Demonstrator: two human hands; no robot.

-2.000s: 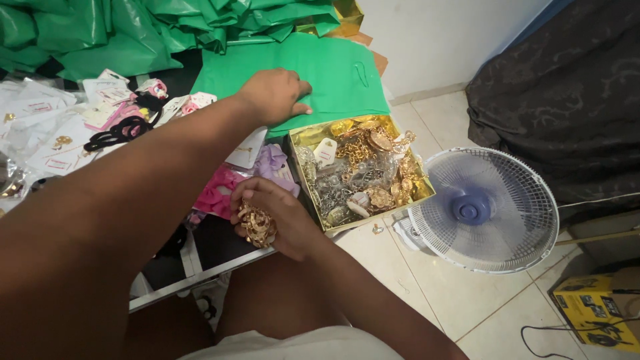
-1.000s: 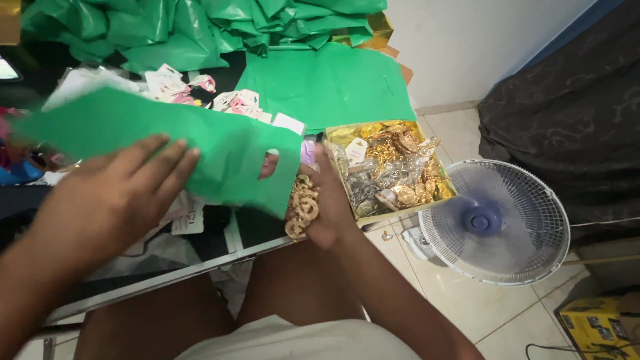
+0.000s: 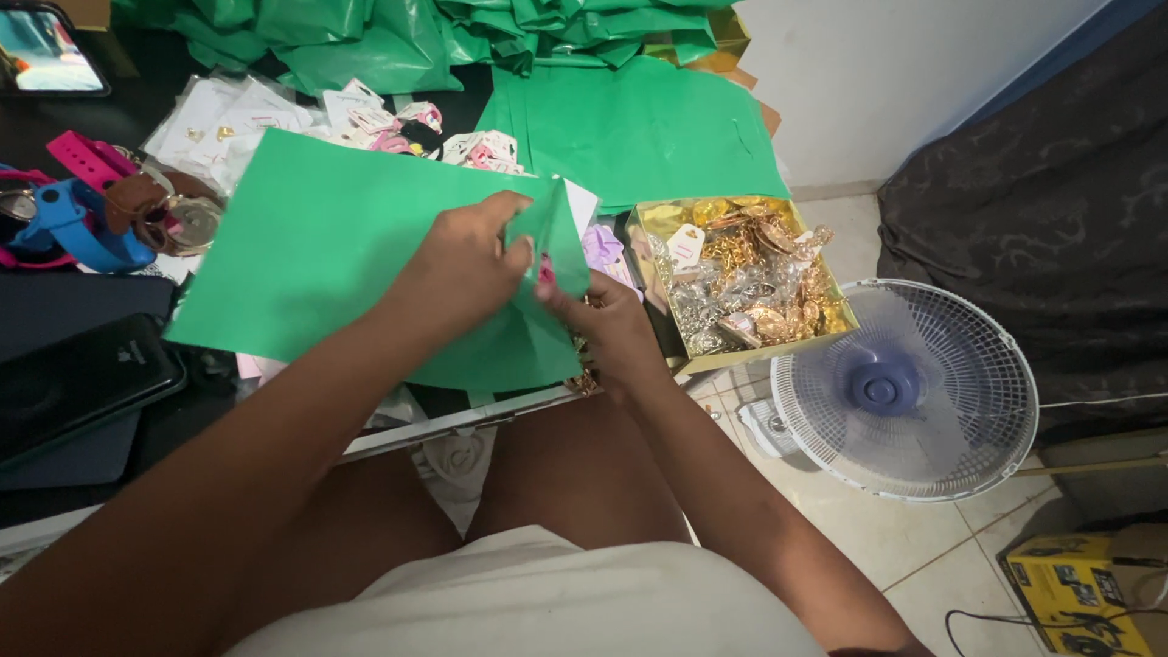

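A flat green plastic bag (image 3: 319, 237) lies across the front of the table, over part of the carded goods. My left hand (image 3: 474, 260) grips it near its right end, where the plastic is bunched up beside the handle cut-out. On the other side of that end, my right hand (image 3: 611, 328) pinches the plastic between thumb and finger. Gold-coloured jewelry (image 3: 584, 370) shows below the bag's edge, held in my right palm and partly hidden. Just right of this hand sits a gold box (image 3: 776, 354) full of gold and silver-coloured jewelry (image 3: 753, 274), some in clear wrapping.
More green bags (image 3: 639, 128) lie behind, with a crumpled green heap (image 3: 365, 46) farther back. Wristwatches (image 3: 119, 205), a black wallet-like case (image 3: 87, 383) and a phone (image 3: 46, 50) are at left. Carded accessories (image 3: 237, 119) lie behind the bag. A fan (image 3: 881, 388) stands on the floor at right.
My left hand has gone from the stacked green bags to the front with one bag, first to the left, then over to its handle end. My right hand now also holds the bag.
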